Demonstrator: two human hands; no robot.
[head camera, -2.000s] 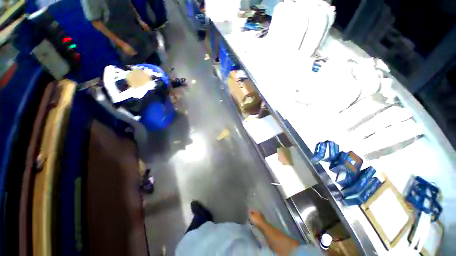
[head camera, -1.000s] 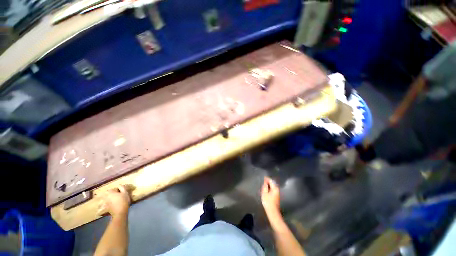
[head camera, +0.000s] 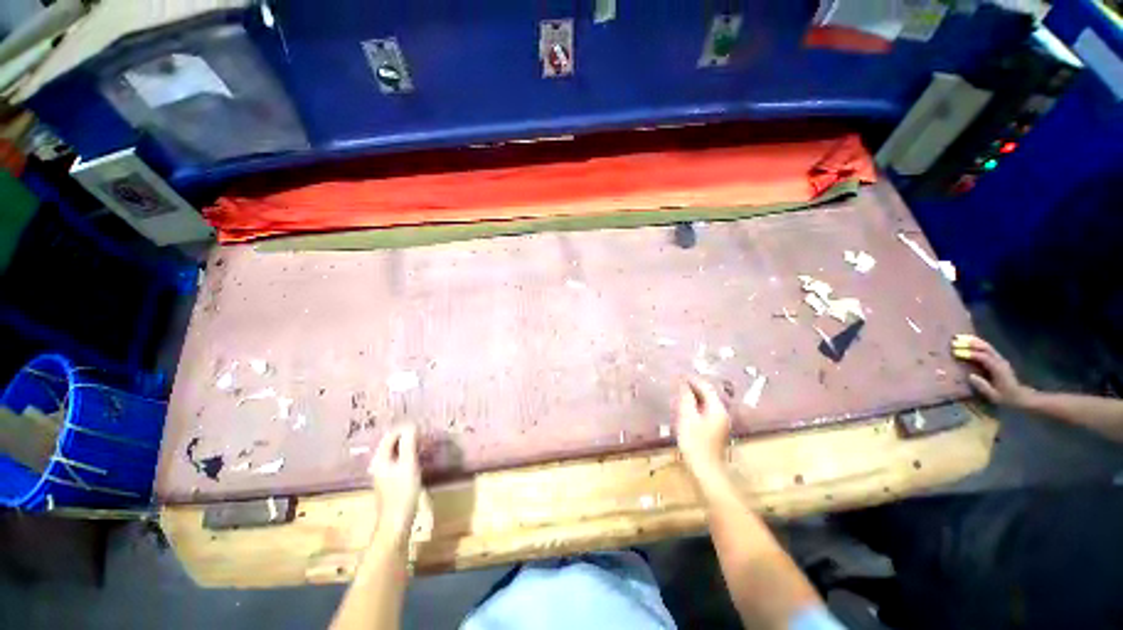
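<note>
The worn brown press bed (head camera: 493, 332) lies in front of me, with a pale wooden front edge (head camera: 554, 498). The red cloth stack (head camera: 542, 185) lies along the back of the bed, with an olive cloth (head camera: 554, 230) showing beneath its near edge. My left hand (head camera: 397, 458) is over the front part of the bed, fingers bent. My right hand (head camera: 703, 418) is over the front edge further right, fingers curled. No held thing shows in either hand, but the insides of the fingers are hidden.
The dark-blue press body (head camera: 468, 74) stands behind the bed. White scraps and a dark scrap (head camera: 841, 340) lie on the bed. Another person's hand (head camera: 989, 370) rests at its right edge. A blue waste bin (head camera: 105, 431) stands at left.
The view has turned from the aisle and white table to face the bed squarely. The red and olive cloth now shows at the back. Another person's hand now touches the bed's right edge.
</note>
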